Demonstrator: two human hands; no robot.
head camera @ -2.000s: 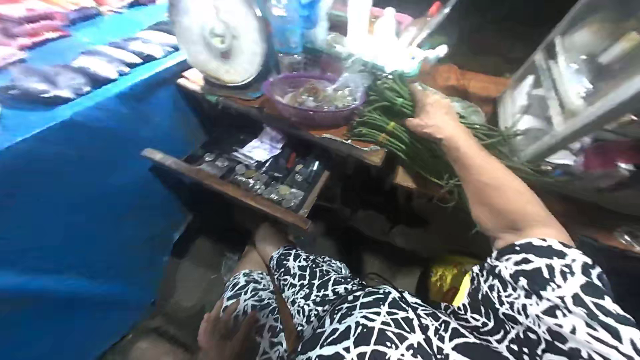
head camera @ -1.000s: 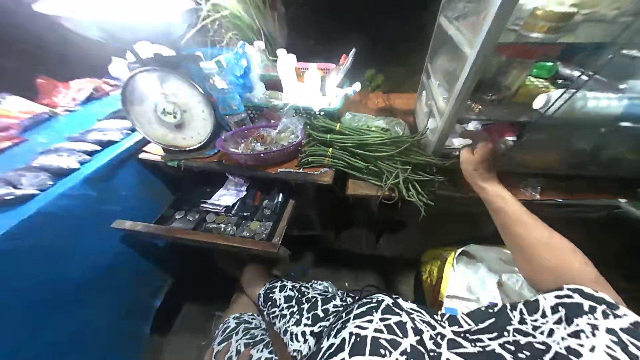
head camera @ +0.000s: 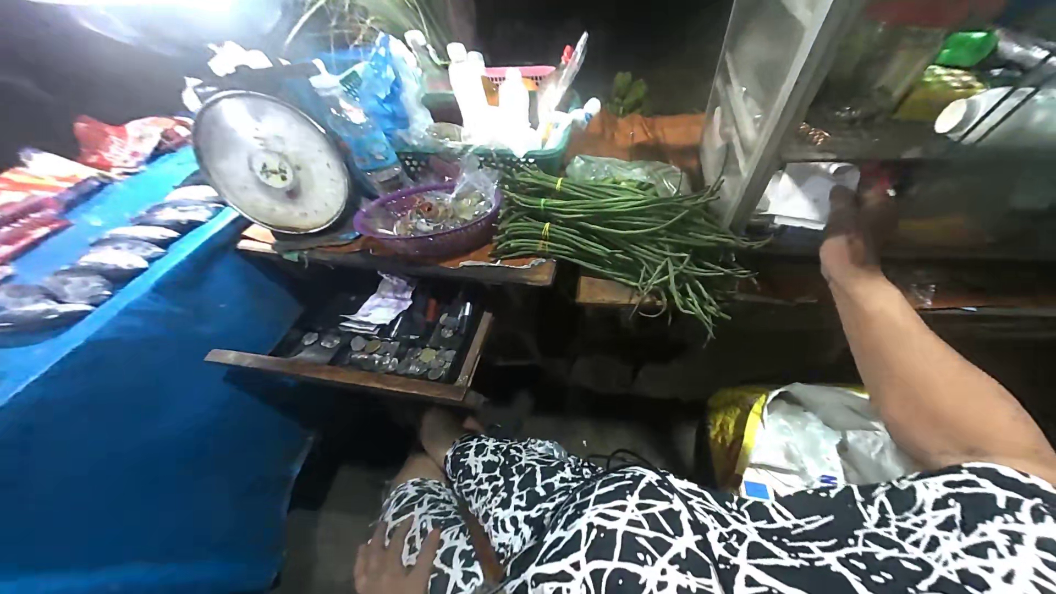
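Observation:
My right hand (head camera: 854, 223) reaches into the lower shelf of a glass-sided cabinet at the right, touching or beside crumpled white paper or plastic (head camera: 804, 194); its fingers are dark and blurred, so a hold on it cannot be told. Low at the left, my left hand (head camera: 400, 561) rests on my patterned clothing at the thigh. Bundles of green string beans (head camera: 610, 227) lie on the wooden counter, left of my right hand. A pulled-out wooden drawer (head camera: 330, 370) holds coins (head camera: 412, 359) and banknotes (head camera: 384, 304). Above it stands a purple plastic basket (head camera: 429, 241) with small items in plastic.
A round-dial scale (head camera: 272, 165) stands left of a green basket (head camera: 549, 157) of bottles. Fish (head camera: 115, 256) lie on a blue-covered table (head camera: 148, 429) at the left. The cabinet's frame (head camera: 780, 115) rises beside the beans. A yellow and white sack (head camera: 734, 429) sits below my right arm.
My right hand was on the string beans two seconds ago; it has left them and moved right, into the cabinet shelf. The view has swung to the right. The drawer stays pulled out.

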